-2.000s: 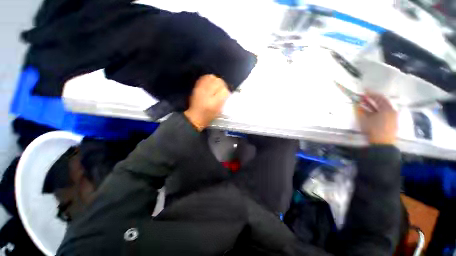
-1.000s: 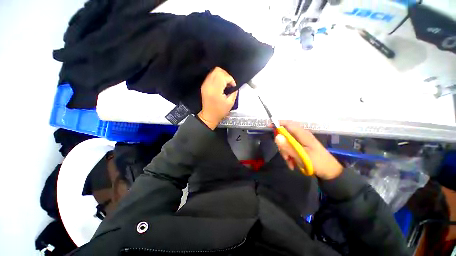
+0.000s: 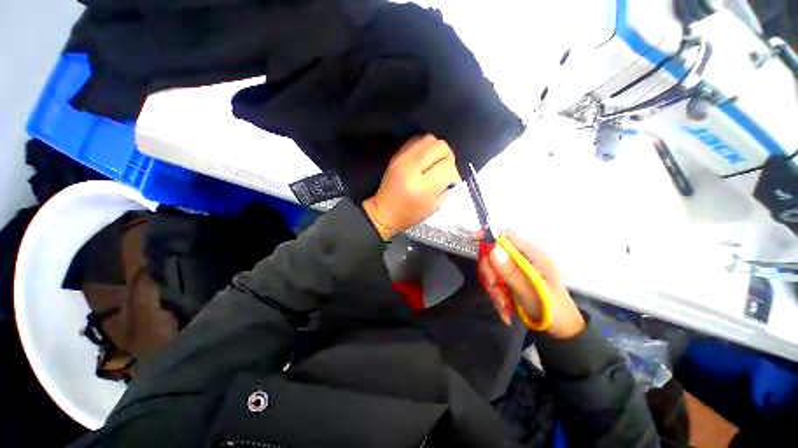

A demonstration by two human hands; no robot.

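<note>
A black garment (image 3: 350, 96) lies draped over the left part of the white machine table. My left hand (image 3: 418, 184) pinches its front edge near the table's front. A dark label with pale print (image 3: 317, 187) sticks out from under the garment left of my left hand. My right hand (image 3: 525, 284) holds scissors (image 3: 529, 293) with one yellow and one red handle. The blades point up and slightly left, their tips just right of my left fingertips. Whether the tips touch cloth or thread I cannot tell.
A white and blue sewing machine (image 3: 717, 140) stands at the right, with a slim black tool (image 3: 673, 166) lying in front of it. A blue crate (image 3: 96, 131) is at the left, below the garment. A white tub (image 3: 39, 289) with black and brown cloth is lower left.
The view has turned and shifted. The scissors, earlier angled lower right of the cloth edge, now stand more upright, close to my left fingertips. Two seconds ago my right hand was farther right on the table.
</note>
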